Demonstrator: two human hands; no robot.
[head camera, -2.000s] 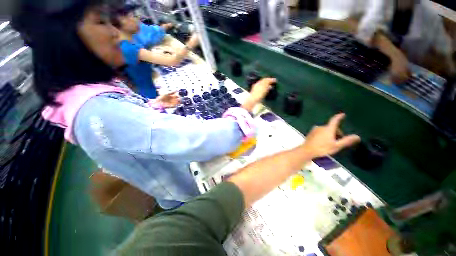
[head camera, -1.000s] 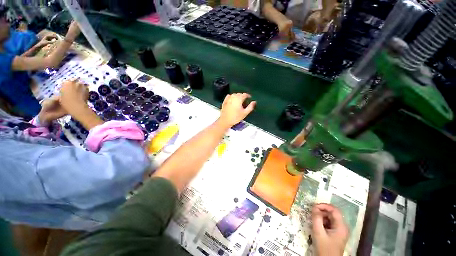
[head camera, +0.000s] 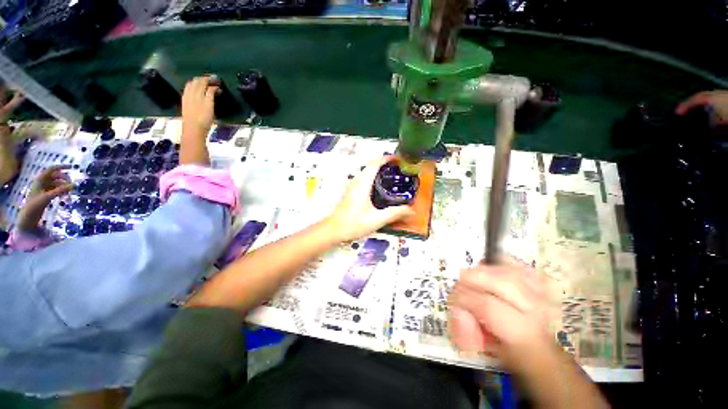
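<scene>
My left hand (head camera: 363, 204) holds a black round lamp housing (head camera: 394, 185) with a shiny top on the orange base pad (head camera: 421, 209). The housing is at the pad's left part, beside and partly below the brass ram tip (head camera: 409, 165). The green press head (head camera: 427, 104) stands above it. My right hand (head camera: 499, 311) is closed around the lower end of the dark steel press lever (head camera: 500, 184); the hand is slightly blurred and a bit of the red knob shows under its fingers.
A neighbour's blue sleeve (head camera: 120, 268) and hands are at left, by a group of black round parts (head camera: 128, 180). The green conveyor (head camera: 335, 80) beyond carries black units (head camera: 257, 92). A dark glossy pile (head camera: 686, 264) is at right, with another person's hand (head camera: 706, 104) above it.
The view has turned right. My left hand has come back from beside the conveyor and now holds a black housing at the pad. My right hand has taken hold of the lever.
</scene>
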